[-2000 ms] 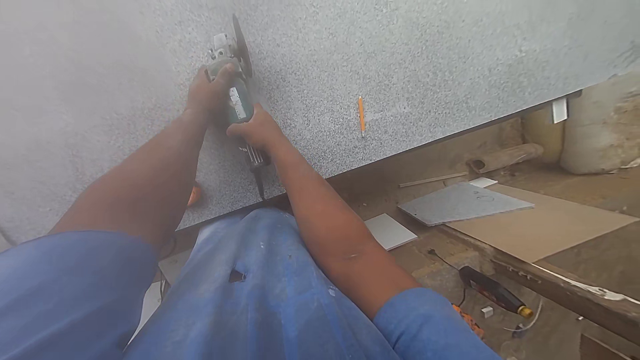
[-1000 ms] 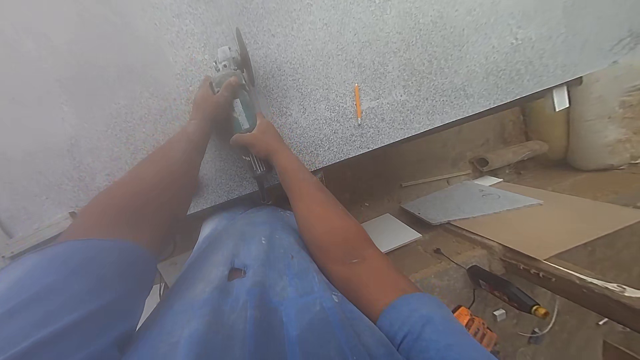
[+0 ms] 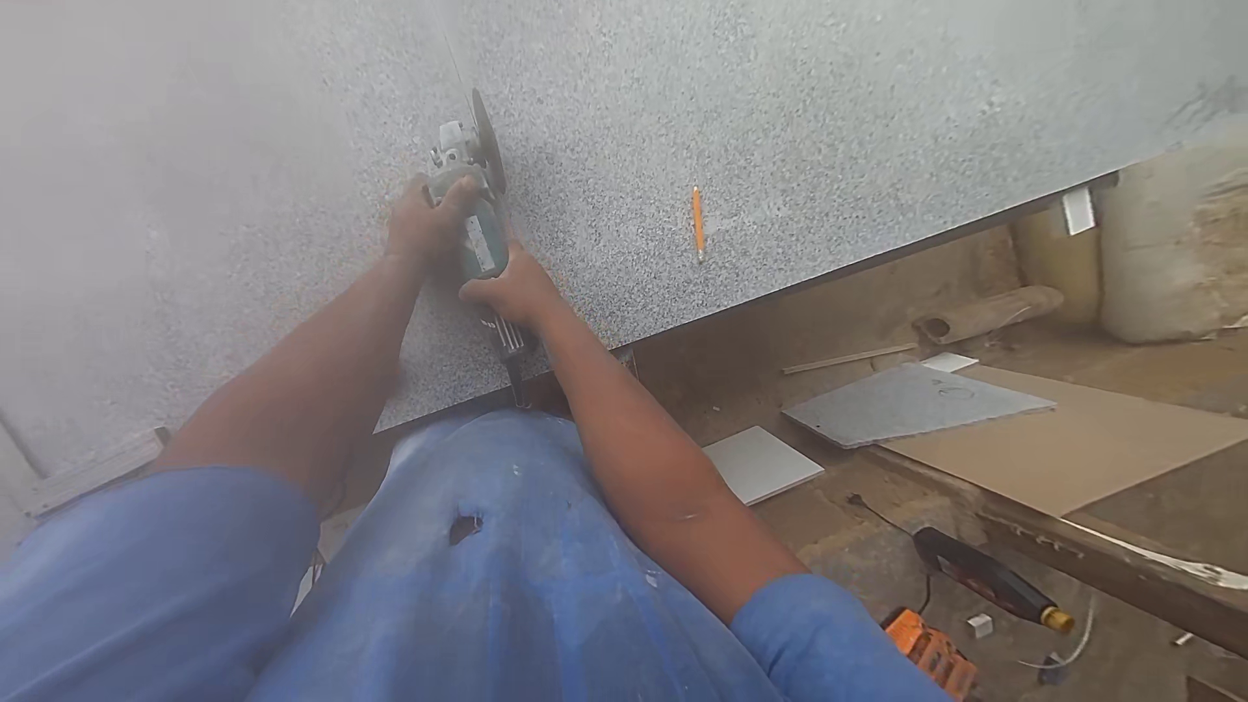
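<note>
A green angle grinder (image 3: 481, 239) lies along the speckled grey stone slab (image 3: 604, 127), its cutting disc (image 3: 487, 141) upright on the right side of its head. My left hand (image 3: 429, 224) grips the grinder close to its head, thumb over the body. Lower down, my right hand (image 3: 517, 288) holds the rear of the body. From the disc a faint line runs up the slab, and haze hangs over the slab's left part. An orange pencil (image 3: 698, 224) rests on the slab to the right of the grinder. The tool's cord end reaches the slab's near edge at my shirt.
Below the slab's edge at right are a cut grey stone piece (image 3: 907, 405) on a brown board (image 3: 1092, 439), a white tile (image 3: 765, 465), a timber beam (image 3: 1092, 556), a black power tool (image 3: 990, 575), an orange tool (image 3: 931, 653), a cardboard tube (image 3: 990, 314) and sacks (image 3: 1155, 244).
Both hands remain on the grinder, which has moved slightly down the slab toward my body relative to the pencil. More of the orange tool on the ground shows than two seconds ago.
</note>
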